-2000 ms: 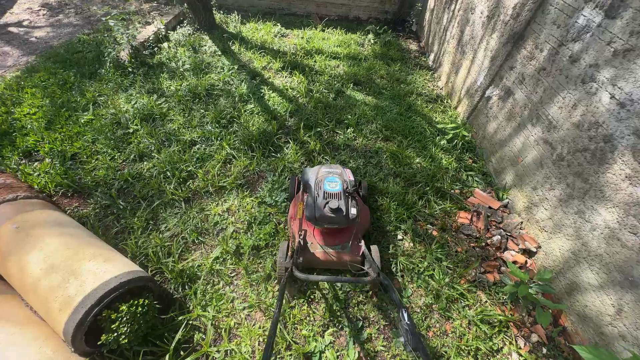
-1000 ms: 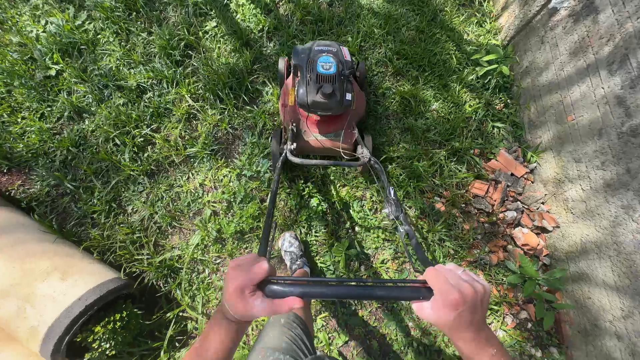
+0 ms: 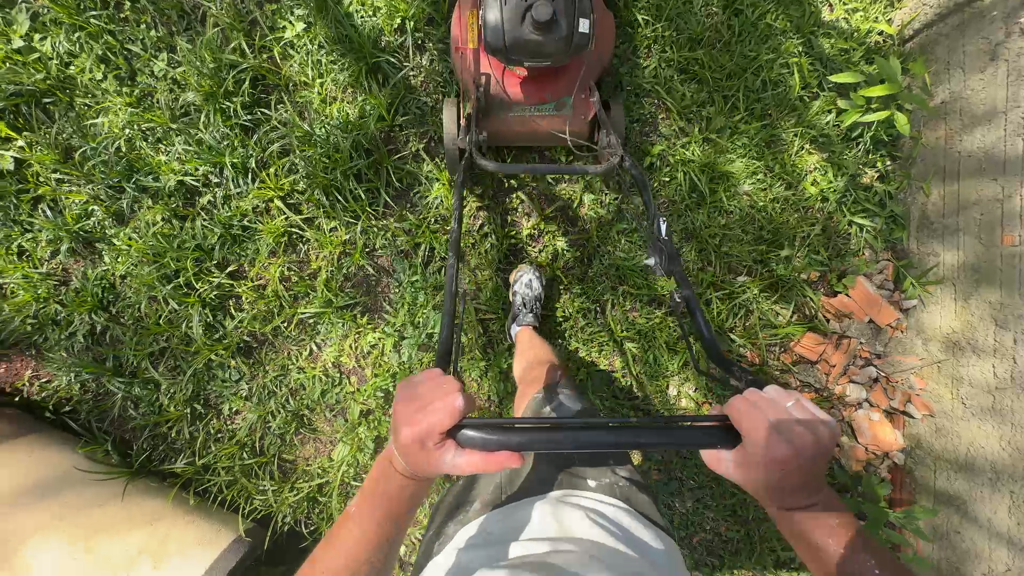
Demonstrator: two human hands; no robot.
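Note:
A red walk-behind lawn mower [image 3: 532,88] with a black engine stands on the grass at the top of the view, its upper part cut off by the frame. Its black push handle [image 3: 596,436] runs back toward me and crosses in front of my body. My left hand [image 3: 436,428] is closed around the left end of the bar, the thumb lying along it. Around the right end wraps my right hand [image 3: 776,448], which wears a ring. A cable hangs along the right handle tube. Between the tubes, one shoe [image 3: 526,296] of mine is on the grass.
Broken brick and rubble [image 3: 868,368] lie at the right, against a rough concrete wall [image 3: 968,320]. A large pale cylindrical pipe [image 3: 104,512] lies at the lower left. Uneven grass [image 3: 240,240] spreads left of the mower, and a leafy plant [image 3: 884,92] grows by the wall.
Two seconds ago no hands were in view; one second ago both held the handle bar, as now. My view has tilted down, and the mower now sits higher in the frame.

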